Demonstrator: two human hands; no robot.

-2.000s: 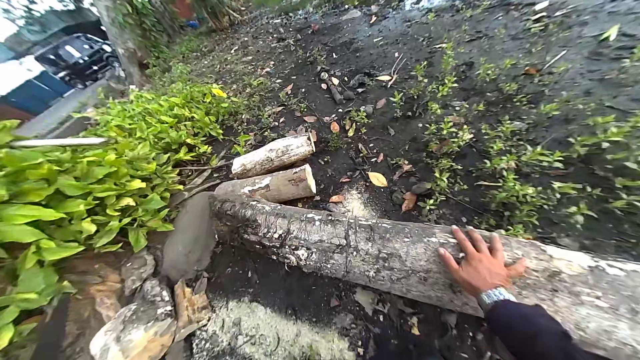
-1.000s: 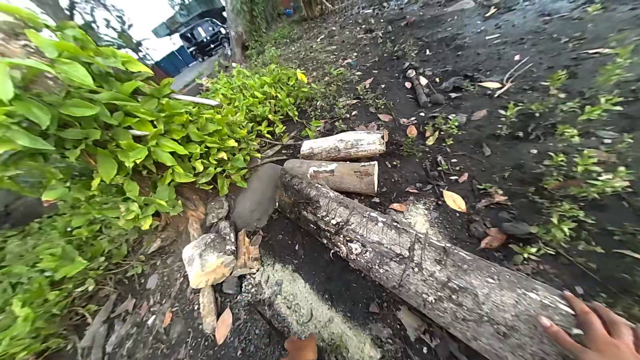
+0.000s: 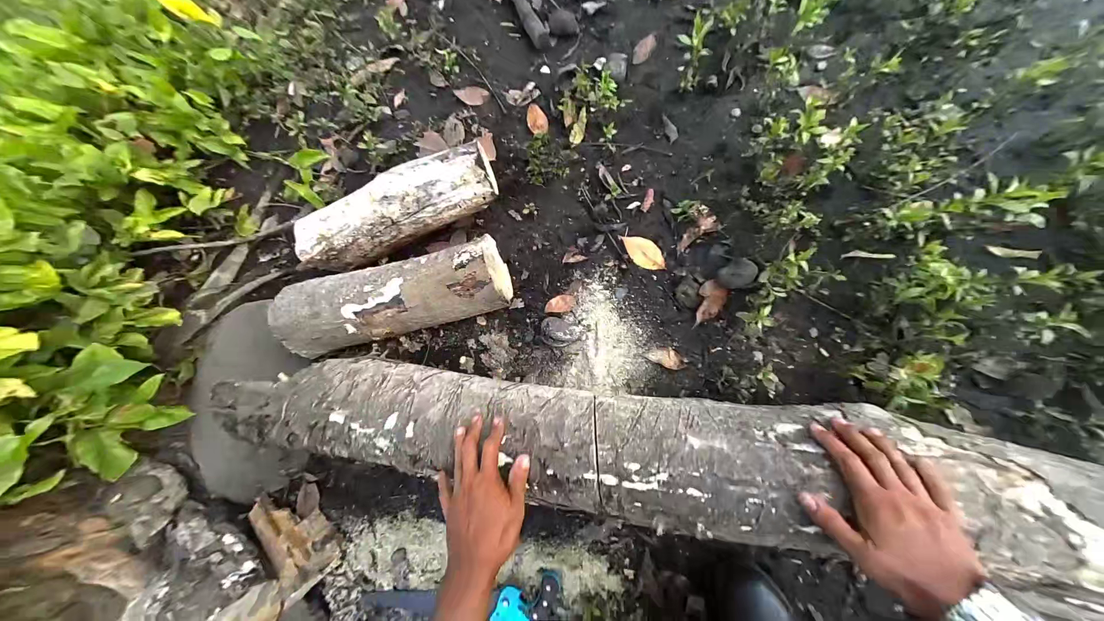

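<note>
A long grey-barked log (image 3: 690,457) lies across the lower part of the view, with a thin dark cut line around its middle. My left hand (image 3: 485,509) rests with spread fingers on the near side of the log, left of that line. Farther right, my right hand (image 3: 897,513) lies flat on the bark, a watch at its wrist. Neither hand is closed around anything. Beyond the log's left end lie two short cut log pieces, a whitish one (image 3: 397,207) and a grey-brown one (image 3: 392,297). A blue and black object (image 3: 517,601) shows partly beside my left wrist.
A rounded grey stone (image 3: 237,405) lies under the log's left end. Leafy plants (image 3: 78,216) border the left, with broken wood (image 3: 293,552) and rocks below them. Pale sawdust (image 3: 604,336) lies on dark soil behind the log. A black boot (image 3: 750,595) shows at the bottom.
My left hand has come into view and onto the log. My right hand remains on the log. The view has turned down and closer to it.
</note>
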